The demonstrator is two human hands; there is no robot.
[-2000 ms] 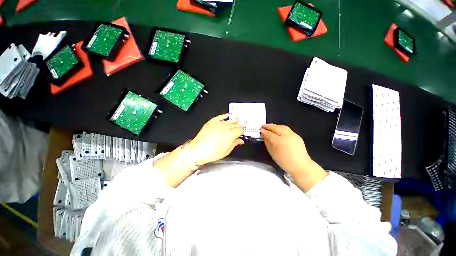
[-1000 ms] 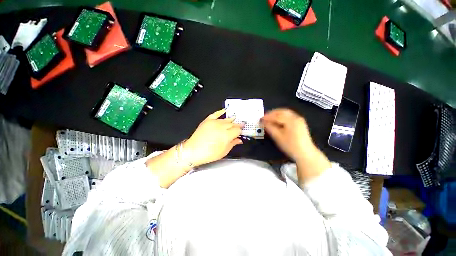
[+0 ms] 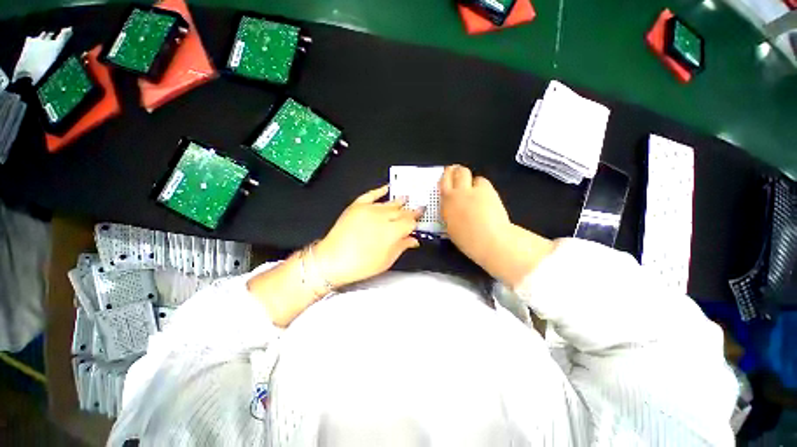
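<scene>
A white cover plate [image 3: 416,185] with vent holes lies on the black mat in front of me. My left hand [image 3: 371,234] holds its left side and front edge, with fingers over the plate. A narrow dark thing shows under my left fingers at the front edge; I cannot tell its shape. My right hand [image 3: 472,209] is over the plate's right side, fingers bent and fingertips at its upper right corner. Whether it pinches a small part is hidden.
Several green circuit boards in black housings [image 3: 204,185] lie left. A stack of white plates [image 3: 566,131], a smartphone [image 3: 603,205] and a long white sheet [image 3: 668,209] lie right. Cartoned plates [image 3: 127,327] stand below left. A green belt [image 3: 603,52] runs behind the black mat [image 3: 393,96].
My right hand moved from the plate's lower right, off its right side, then onto its upper right corner. My left hand stays on the plate. The view has shifted slightly.
</scene>
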